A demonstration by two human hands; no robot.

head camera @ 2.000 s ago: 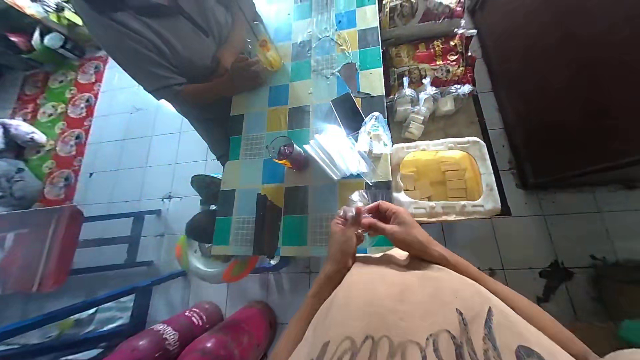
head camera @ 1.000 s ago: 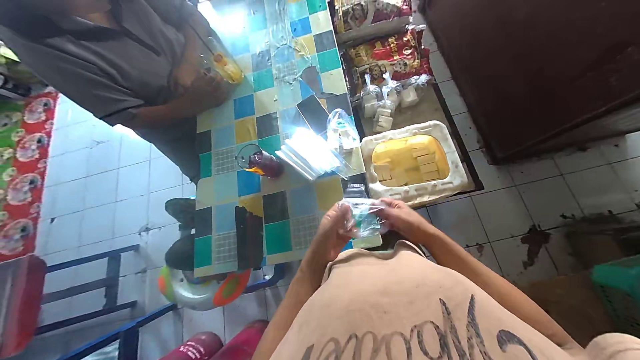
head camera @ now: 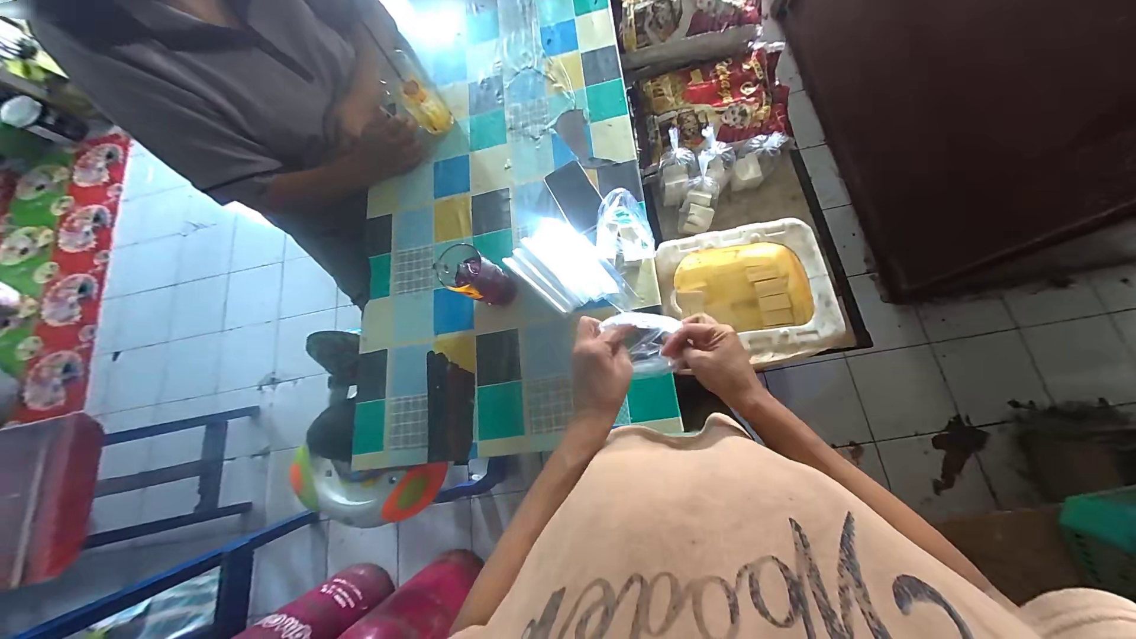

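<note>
Between my two hands, above the near right corner of the checkered table (head camera: pixel 548 404), a clear plastic bag (head camera: pixel 652 342) is stretched. My left hand (head camera: pixel 603 364) grips its left side and my right hand (head camera: pixel 714 355) pinches its right side. Just beyond lies a stack of clear plastic bags (head camera: pixel 564 266), shining with glare. Beside it is a clear bag with pale pieces in it (head camera: pixel 626 231). To the right, a white foam box (head camera: pixel 821 293) holds yellow liquid with pale blocks (head camera: pixel 772 297) in it. Knotted bags of pale blocks (head camera: pixel 701 191) sit behind the box.
A glass mug of dark drink (head camera: pixel 484 277) stands left of the bag stack, near a dark phone-like slab (head camera: pixel 574 191). Across the table a person (head camera: pixel 266 98) rests their hands by a glass (head camera: pixel 424 105). Red packets (head camera: pixel 719 93) lie at the back right. Pink gas cylinders (head camera: pixel 333 603) stand below.
My hands have moved apart, and the clear bag between them is now spread wide at its upper edge. The view has shifted somewhat.
</note>
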